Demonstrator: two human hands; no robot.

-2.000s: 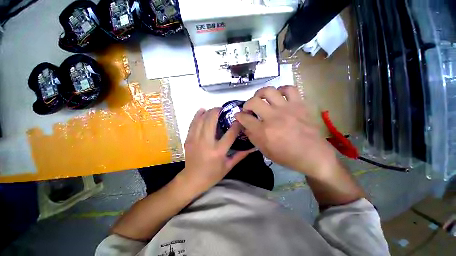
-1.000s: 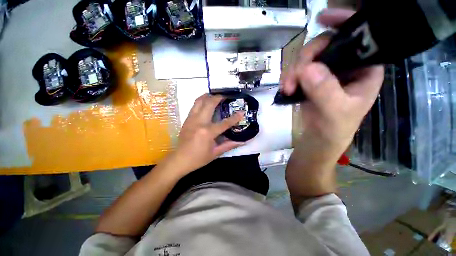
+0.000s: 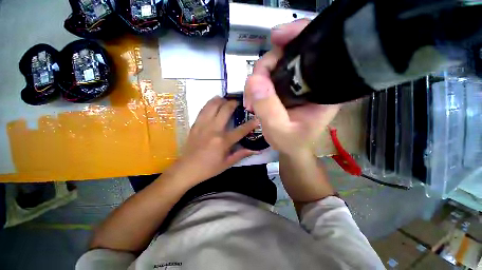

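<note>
A black housing with a circuit board inside lies on the white sheet near the bench's front edge, partly covered by both hands. My left hand holds it from the left, with fingers around its rim and one finger over the board. My right hand is closed around the thick black electric screwdriver with a grey tape band, above the housing. The screwdriver's tip is hidden behind my right hand, so I cannot tell if it touches the board.
Several black units with boards stand in rows at the upper left. The screw feeder is beyond the hands, partly hidden. A red-handled tool lies at the right edge. Clear and black trays stand far right. Orange tape covers the left front edge.
My right hand left the housing, took hold of the electric screwdriver and brought it left over the housing. My left hand stays on the housing. The view has shifted slightly.
</note>
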